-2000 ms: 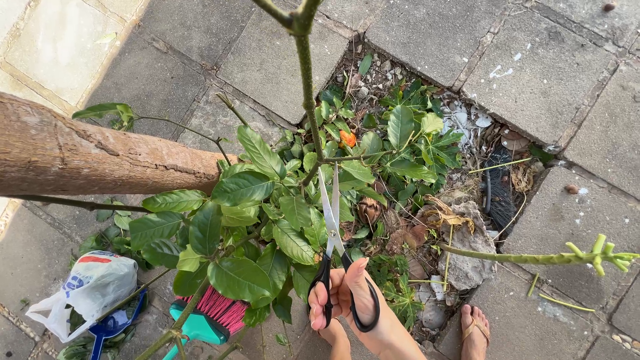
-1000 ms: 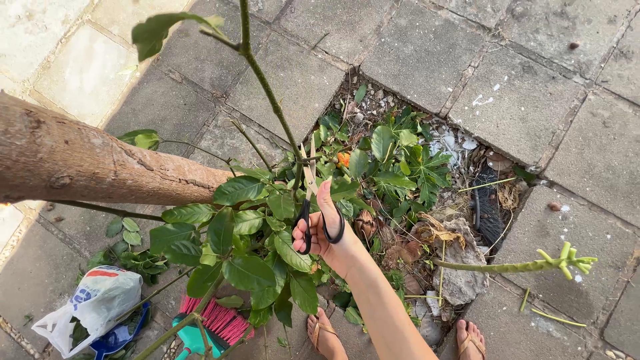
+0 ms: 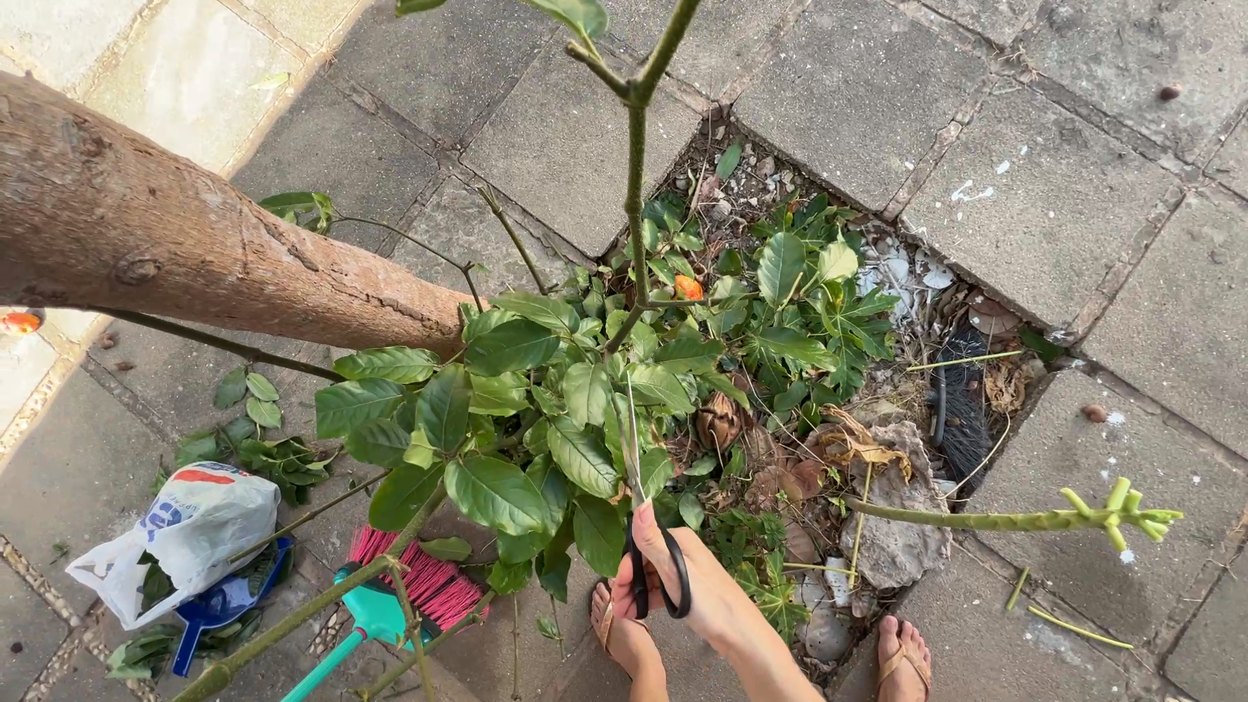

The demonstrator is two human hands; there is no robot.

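My right hand grips black-handled scissors, its thumb and fingers in the loops. The metal blades point up the view, nearly closed, among the green leaves of a leafy plant. A thick green stem rises just beyond the blade tips. Whether the blades touch a stem or leaf, I cannot tell. My left hand is out of view.
A tree trunk leans in from the left. Lower left are a white plastic bag, a blue dustpan and a pink-bristled broom. A cut stem juts over a rock. My sandalled feet stand below.
The scissor blades, apart two seconds ago, are now nearly together. The hand has drawn down from the upright stem toward my feet.
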